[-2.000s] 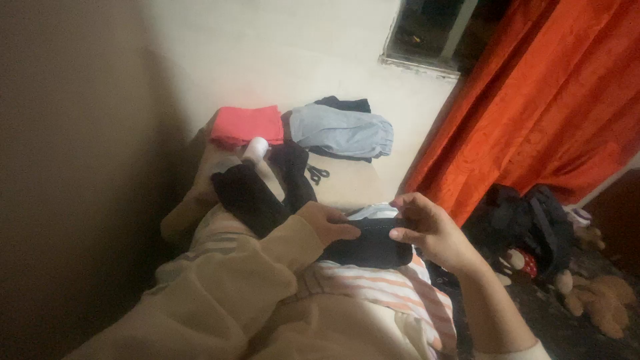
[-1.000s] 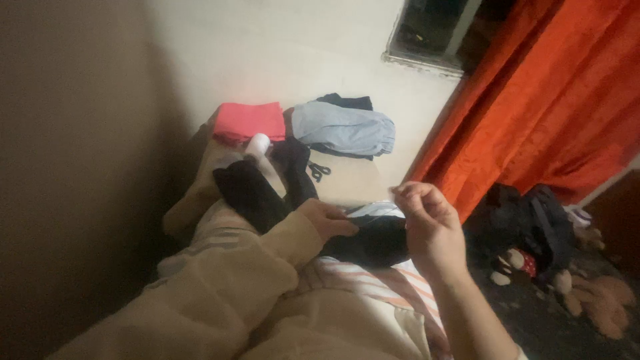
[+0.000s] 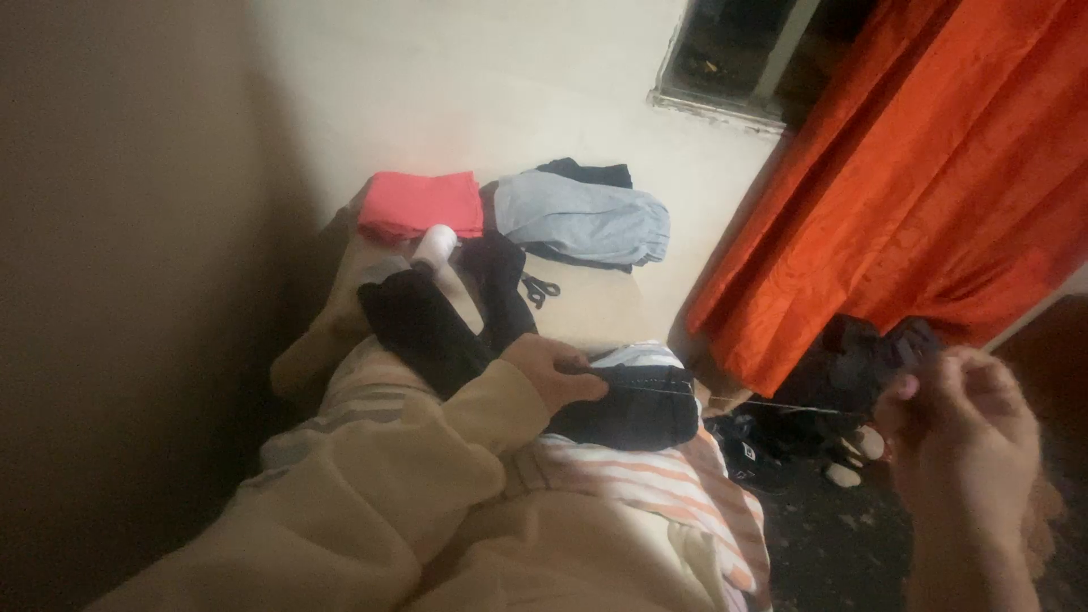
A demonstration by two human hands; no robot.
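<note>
My left hand [image 3: 552, 374] pinches the edge of a dark cloth garment [image 3: 642, 408] that lies over my lap, on orange-and-white striped cloth [image 3: 629, 476]. A line of pale stitches runs along the dark cloth. From it a taut white thread [image 3: 778, 404] stretches right to my right hand [image 3: 960, 425], raised well clear of the garment with fingertips pinched together. A needle cannot be made out. More dark fabric [image 3: 425, 327] extends left of my left hand. Beyond it are a white thread spool [image 3: 436, 245] and black-handled scissors [image 3: 540, 291].
Folded red cloth [image 3: 422, 204] and a folded grey-blue garment [image 3: 586, 217] lie against the wall on a beige surface [image 3: 586, 310]. An orange curtain [image 3: 875, 204] hangs at the right beside a window [image 3: 748, 59]. Dark bags or clothes and soft toys lie on the floor below it.
My right hand has moved from beside the dark cloth far out to the right, and the thread now shows stretched between them. My left hand keeps its hold on the cloth.
</note>
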